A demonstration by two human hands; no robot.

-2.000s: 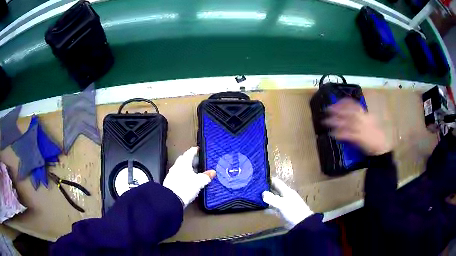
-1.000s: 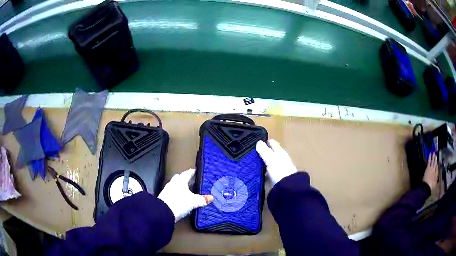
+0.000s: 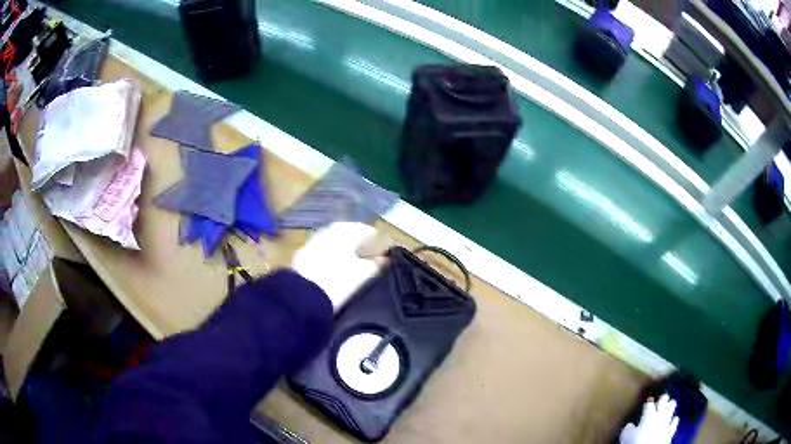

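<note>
An unfitted black speaker lies front up on the bench, tilted in view, its white round cone showing and its handle loop at the top. My left hand, white-gloved and blurred, is at its upper left corner; whether it grips is unclear. My right hand, white-gloved and partly cut off by the bottom edge, lies with fingers spread on the fitted speaker at the lower right. Grey and blue notched panels lie left of my left hand, with another grey panel just behind it.
Nippers lie partly hidden by my left sleeve. Crumpled white and pink wrapping lies at the far left, above an open carton. Beyond the white rail, the green conveyor carries a large black speaker and others.
The view has swung left. My left hand has gone from the fitted speaker to the unfitted one's upper corner. The fitted speaker has moved right, away from the unfitted one, with my right hand on it.
</note>
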